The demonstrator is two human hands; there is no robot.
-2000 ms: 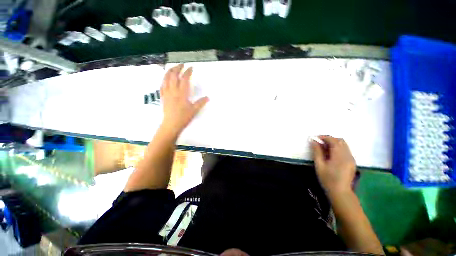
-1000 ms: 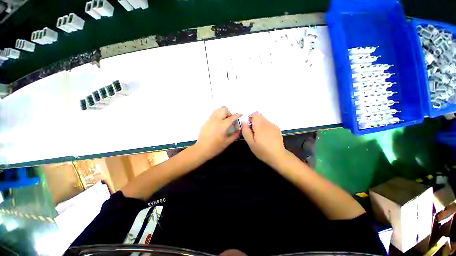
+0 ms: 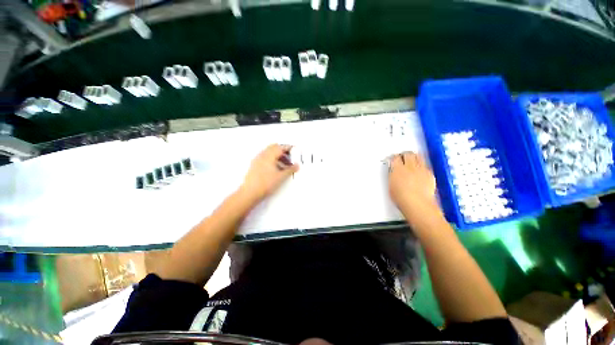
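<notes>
My left hand [image 3: 271, 170] is over the middle of the white bench [image 3: 330, 195], fingers closed round a small dark and white piece, likely an adapter housing, mostly hidden by the fingers. My right hand [image 3: 411, 178] is low over the bench's right part, fingertips down by small white parts; whether it grips one cannot be told. A short slanted row of white housings with dark green insides [image 3: 164, 174] stands on the left of the bench. A few tiny pins [image 3: 311, 159] lie just right of my left hand. Small loose white parts [image 3: 398, 127] lie beyond my right hand.
A blue bin [image 3: 472, 108] at right holds stacked rows of white end caps [image 3: 475, 178]. A farther blue bin [image 3: 601, 102] holds jumbled white-grey parts [image 3: 570, 145]. Beyond the bench, a dark green belt [image 3: 377, 74] carries grouped white housings [image 3: 276, 68]. Cartons [image 3: 81, 279] stand below.
My hands were together at the bench's front edge and are now apart: the left has moved up and left, the right towards the loose parts. The view has shifted, showing more of the belt.
</notes>
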